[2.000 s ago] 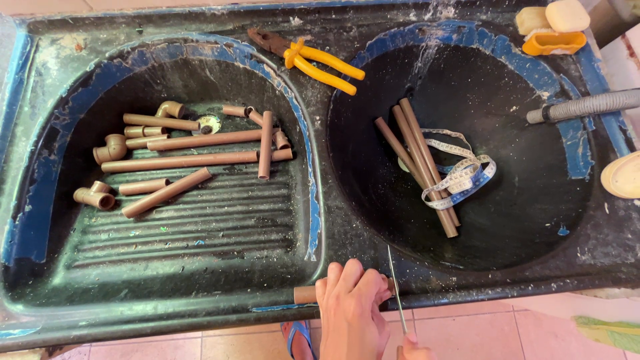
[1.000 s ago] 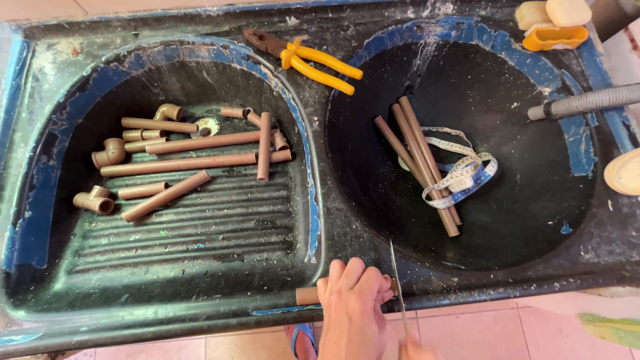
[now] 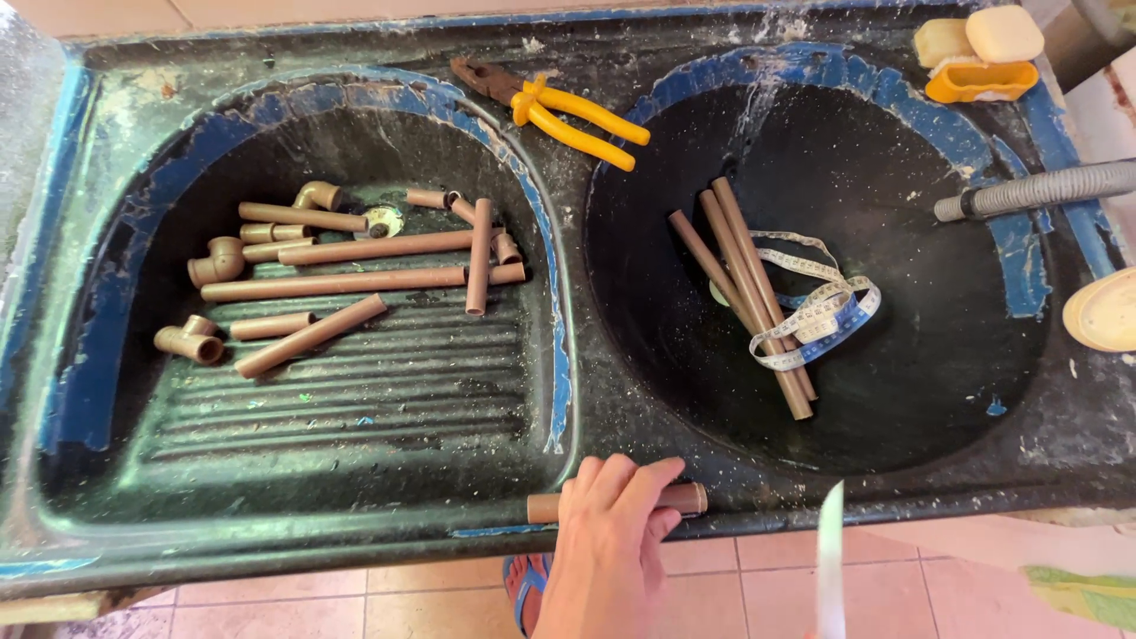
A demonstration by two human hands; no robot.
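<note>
A short brown plastic pipe (image 3: 683,499) lies along the front rim of the black sink (image 3: 612,417). My left hand (image 3: 612,524) grips it, fingers over the top, with an end showing on each side. To the right, a knife's pale metal blade (image 3: 831,559) points up, apart from the pipe. Only a sliver of my right hand (image 3: 809,635) shows at the bottom edge by the blade; its grip and the handle are hidden. Brown pipes (image 3: 337,282) and fittings (image 3: 216,262) lie in the left basin. Longer pipes (image 3: 741,284) and a measuring tape (image 3: 821,324) lie in the round basin.
Yellow-handled pliers (image 3: 559,115) rest between the basins at the back. Soap bars (image 3: 1003,34) and a yellow holder (image 3: 981,82) stand in the back right corner. A grey corrugated hose (image 3: 1038,191) reaches over the round basin. A sandalled foot (image 3: 528,590) shows below the front edge.
The blade has moved right, away from the pipe, and my right hand has dropped almost out of view. My left hand's fingers have shifted, and more of the pipe's right end shows.
</note>
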